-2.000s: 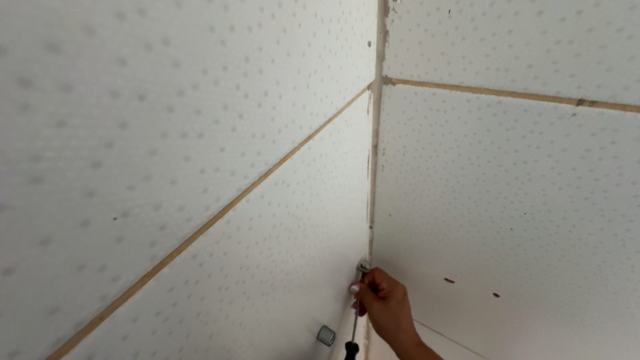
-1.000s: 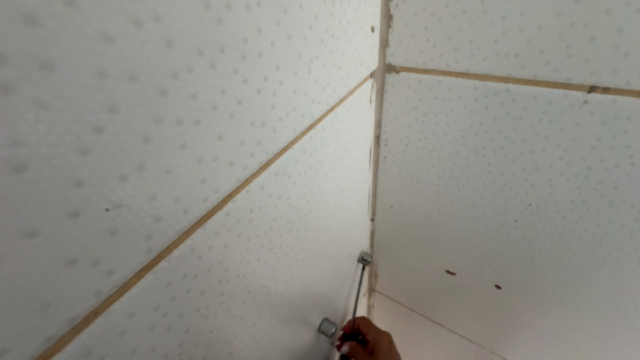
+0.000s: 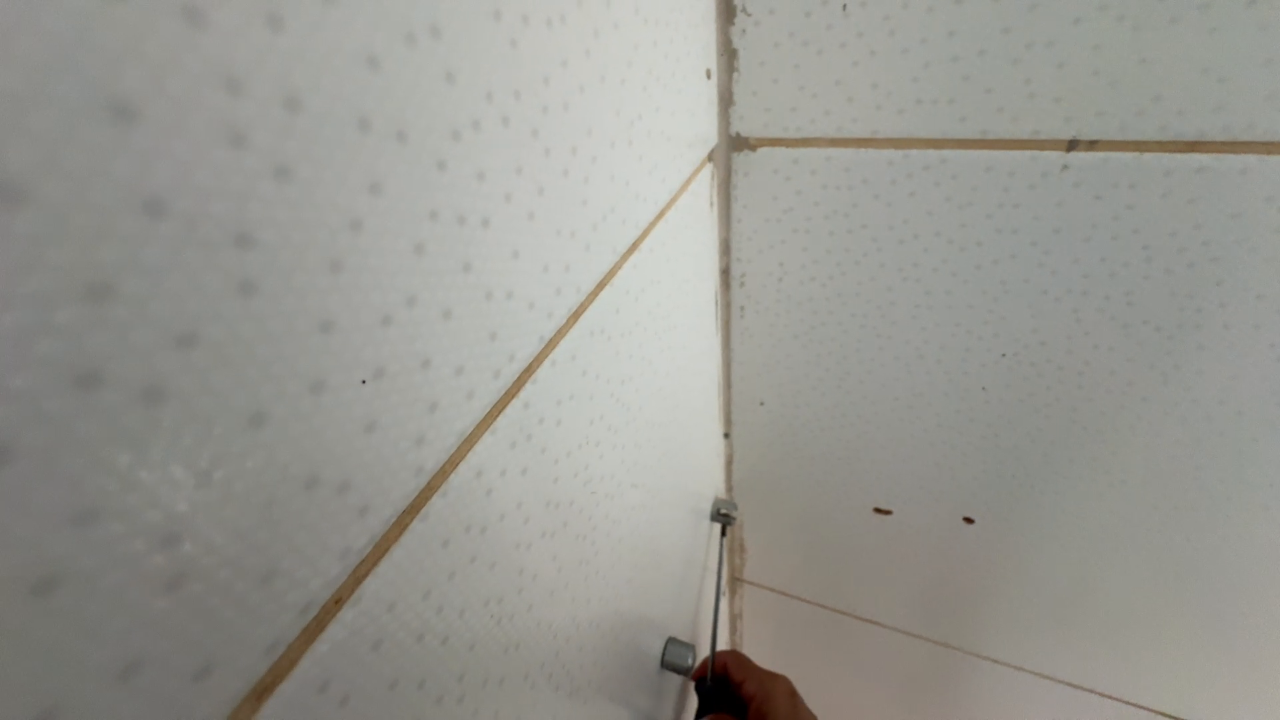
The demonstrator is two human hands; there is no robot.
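At the bottom edge, right of centre, my right hand [image 3: 755,690] is closed around the dark handle of a screwdriver [image 3: 717,610]. Its thin metal shaft points up along the wall corner, and the tip meets a small metal bracket [image 3: 723,512] on the wall beside the corner joint. Whether the tip sits in a screw is too small to tell. A short metal cylinder-like fitting [image 3: 678,656] sticks out of the left wall, just left of the hand. My left hand is out of the frame.
White spotted tiles cover the left wall [image 3: 450,250] and the right wall [image 3: 1000,300], with tan joints between them. A rough vertical joint [image 3: 726,350] runs down the corner. Two small brown-edged holes [image 3: 882,511] mark the right wall.
Two seconds ago my right hand was up at the bracket, with the screwdriver below it. It has moved down to the handle, and the shaft now reaches the bracket.
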